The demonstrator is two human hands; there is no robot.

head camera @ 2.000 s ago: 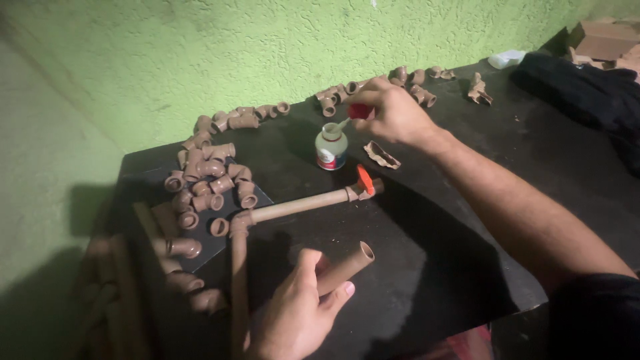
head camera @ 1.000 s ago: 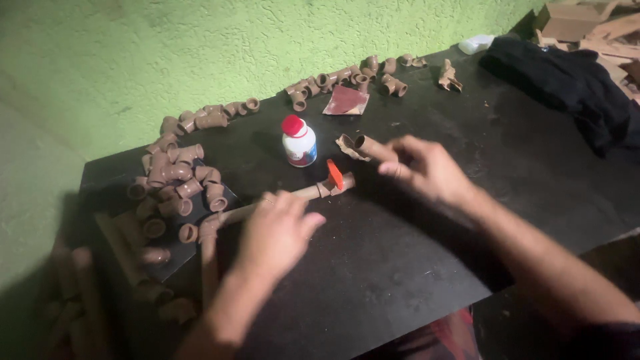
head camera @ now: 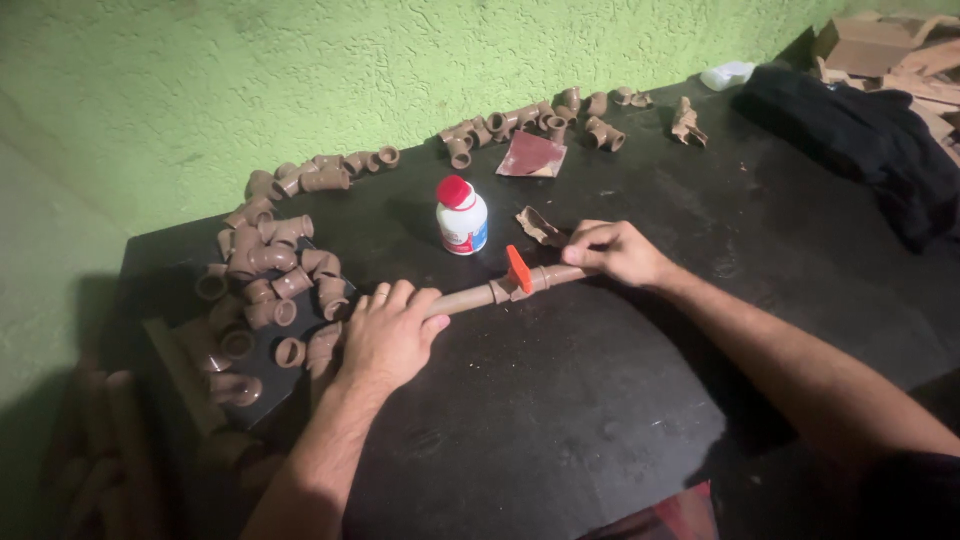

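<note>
A brown plastic pipe [head camera: 466,300] runs across the black table into one end of a ball valve [head camera: 516,285] with an orange handle. My left hand [head camera: 394,330] grips this pipe near its left end, beside a brown elbow fitting [head camera: 324,345]. On the valve's other side, my right hand [head camera: 619,253] holds a short brown pipe piece [head camera: 564,274] whose end meets the valve. How deep it sits cannot be told. Behind the valve stands a white bottle [head camera: 462,225] with a red cap. A crumpled brown scrap [head camera: 538,226] lies near my right fingers.
Many brown pipe fittings [head camera: 262,255] lie at the left and along the green wall [head camera: 375,67]. A square of reddish sandpaper [head camera: 532,154] rests behind the bottle. Dark cloth [head camera: 847,142] and torn cardboard [head camera: 870,45] are at the back right; loose pipes [head camera: 135,420] at the lower left.
The bottle was uncapped, with my right hand holding its red cap; now the cap is on. The short pipe piece went from my left hand to my right and now meets the valve.
</note>
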